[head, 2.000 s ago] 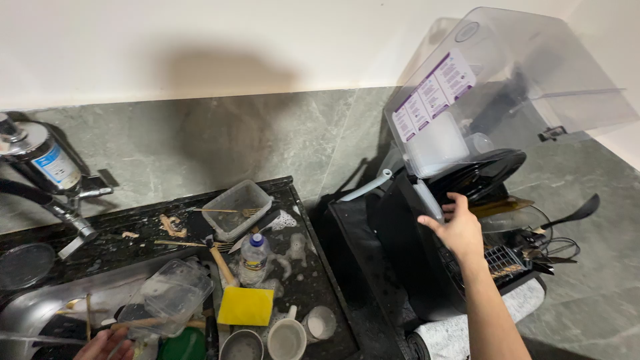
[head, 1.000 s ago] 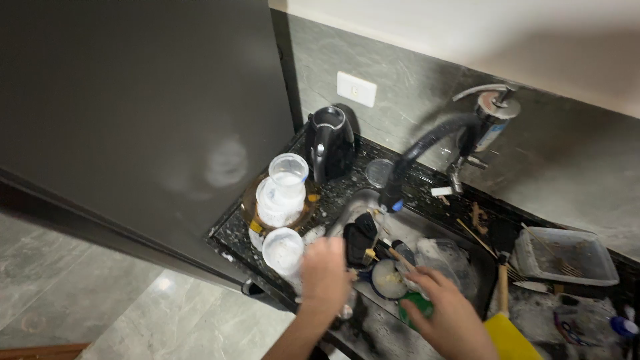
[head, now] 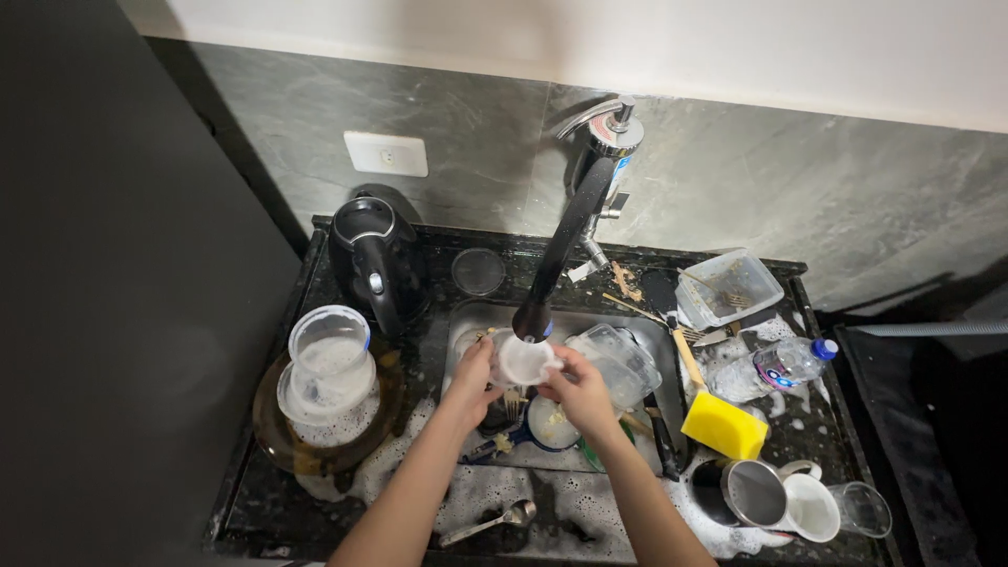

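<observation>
My left hand [head: 472, 378] and my right hand [head: 579, 386] hold a small translucent plastic container [head: 524, 361] between them, right under the black spout of the faucet [head: 571, 236]. Below it, the steel sink [head: 465, 315] holds a clear plastic container [head: 618, 366], a blue-rimmed pan or strainer with food bits [head: 551, 421], a fork [head: 513, 404], a black-handled utensil [head: 663, 433] and something green. Whether water is running cannot be told. A yellow sponge [head: 724, 425] lies right of the sink.
Left stand a black electric kettle [head: 374, 260] and soapy plastic tubs [head: 329, 354] on a brown glass plate [head: 272, 425]. Right are a plastic box [head: 732, 287], a bottle [head: 776, 368], a steel cup [head: 752, 492], a white mug [head: 811, 508] and a glass [head: 865, 508]. A spoon [head: 492, 524] lies in front.
My right hand was at the black dish rack two seconds ago; both hands were apart over the sink one second ago. Now they hold the small container under the spout. The view has swung.
</observation>
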